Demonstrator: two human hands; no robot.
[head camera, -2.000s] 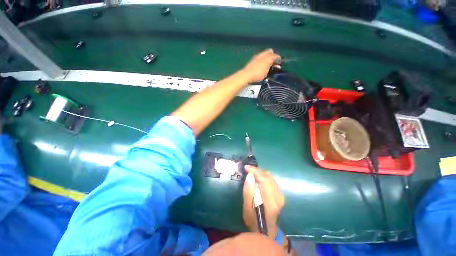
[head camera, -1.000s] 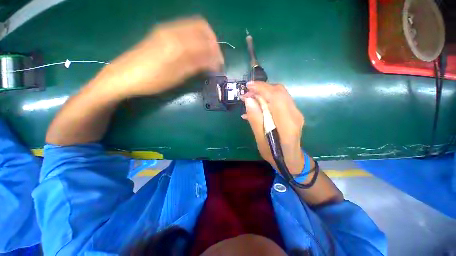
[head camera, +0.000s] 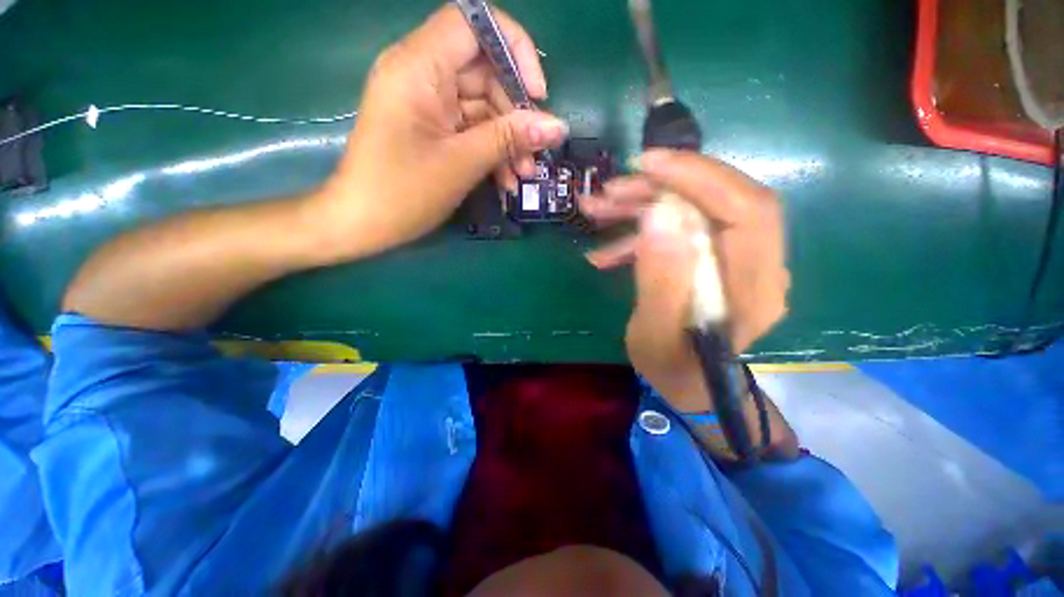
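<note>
The small open unit (head camera: 543, 196) with a circuit board sits in the flat black fixture (head camera: 495, 219) on the green bench. My left hand (head camera: 449, 134) holds dark metal tweezers (head camera: 499, 53), its fingertips at the unit's upper left edge; the tweezer tips are hidden or too small to tell. My right hand (head camera: 712, 257), blurred, holds the soldering iron (head camera: 708, 280) with the tip pointing up and away from the unit. Its fingertips are by the right side of the fixture.
Solder wire (head camera: 233, 113) with a small white tag runs across the bench on the left, partly behind my left hand. A dark holder (head camera: 20, 149) is at the far left edge. A red tray (head camera: 992, 138) with a round tub, cut off, is at the upper right.
The view has shifted down from the fan to the fixture. My left hand has come from the fan to the unit and now holds tweezers. The iron has moved right, and the white piece no longer shows.
</note>
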